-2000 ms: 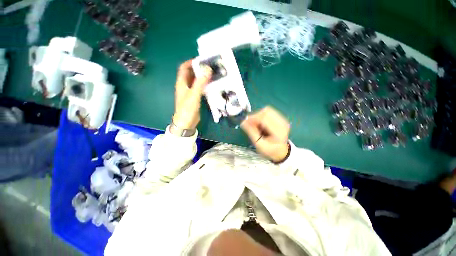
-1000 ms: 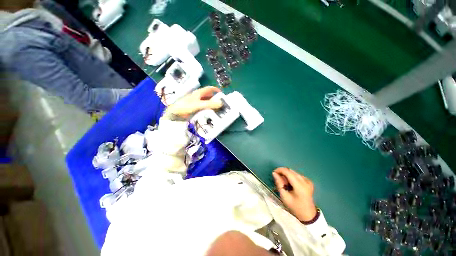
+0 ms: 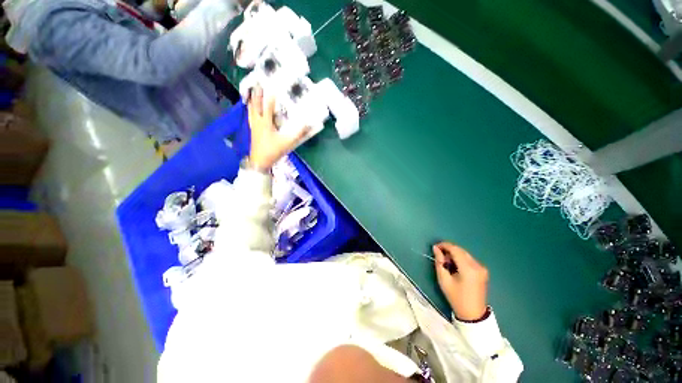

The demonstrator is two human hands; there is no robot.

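Note:
A white camera housing [image 3: 308, 111] with an angled arm lies at the green table's left edge, beside other white housings [image 3: 271, 61]. My left hand [image 3: 267, 136] is against its near end, fingers spread and thumb apart, not closed around it. My right hand [image 3: 464, 283] is low over the green mat near the table's front edge, fingers curled on a thin tool, maybe tweezers. The tool's pale tip [image 3: 423, 255] points left and a dark part shows at the fingers.
A blue bin [image 3: 142, 258] with loose white housings [image 3: 196, 217] stands below the table. Dark camera modules lie at the back left [image 3: 374, 52] and right [image 3: 636, 314]. A white wire pile [image 3: 561, 183] lies near the pale rail. A person's denim sleeve [image 3: 179, 48] is at upper left.
The housing has moved from in front of me to the group at the left, and my left hand has spread open. My right hand has left the housing. The view has turned left.

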